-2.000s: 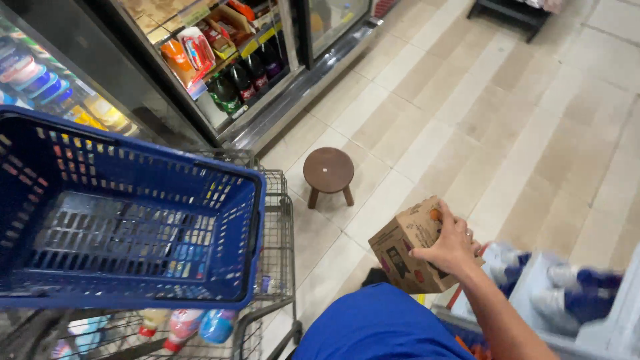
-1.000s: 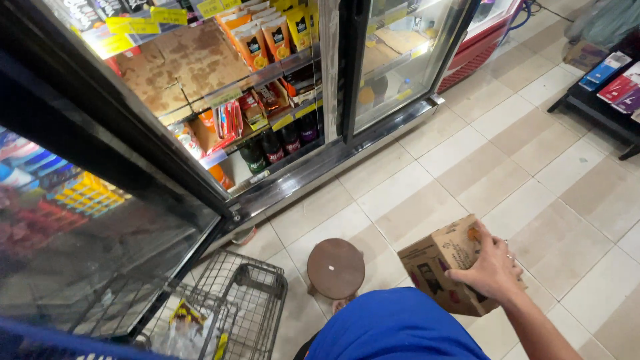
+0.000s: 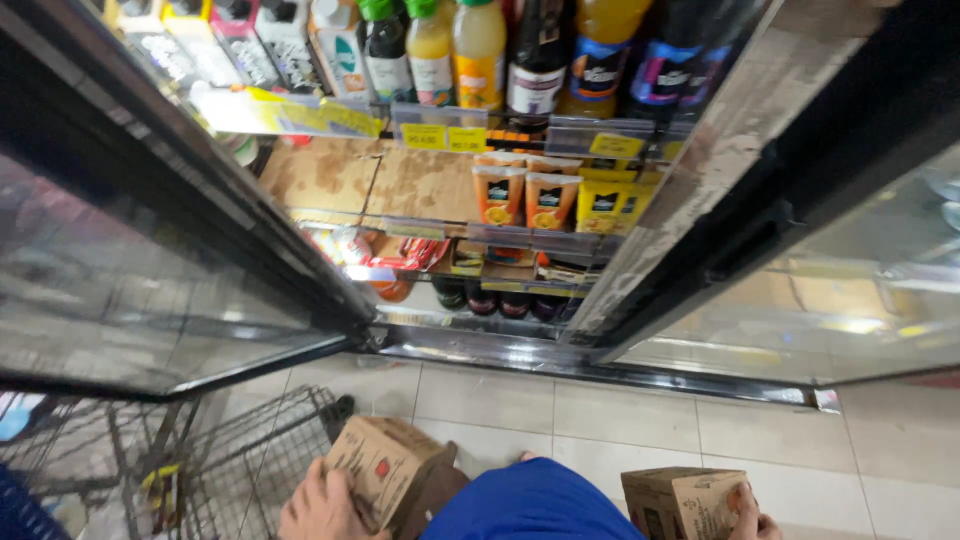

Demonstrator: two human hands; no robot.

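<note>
At the lower left, my left hand (image 3: 326, 504) holds a printed cardboard box (image 3: 386, 469), fingers over its near side. My right hand (image 3: 752, 517) grips a second cardboard box (image 3: 686, 499) at the lower right, its fingers on the right edge and the rest cut off by the frame. The two boxes are apart, on either side of my blue shirt (image 3: 529, 502). Ahead, the refrigerated display case holds bottles (image 3: 480, 56) on the upper shelf, orange pouches (image 3: 499, 196) and yellow pouches (image 3: 604, 202) on the cardboard-lined shelf (image 3: 424, 184), and red packets (image 3: 416, 253) lower down.
An open glass door (image 3: 172, 285) stands at the left, above a wire shopping cart (image 3: 232, 465). Another glass door (image 3: 795, 300) is at the right beyond the metal frame post (image 3: 675, 172). The case's bottom sill (image 3: 495, 352) borders the tiled floor (image 3: 622, 427).
My left hand has come into view holding a box. My right hand still holds a box. The view has swung to face the refrigerated case from nearer.
</note>
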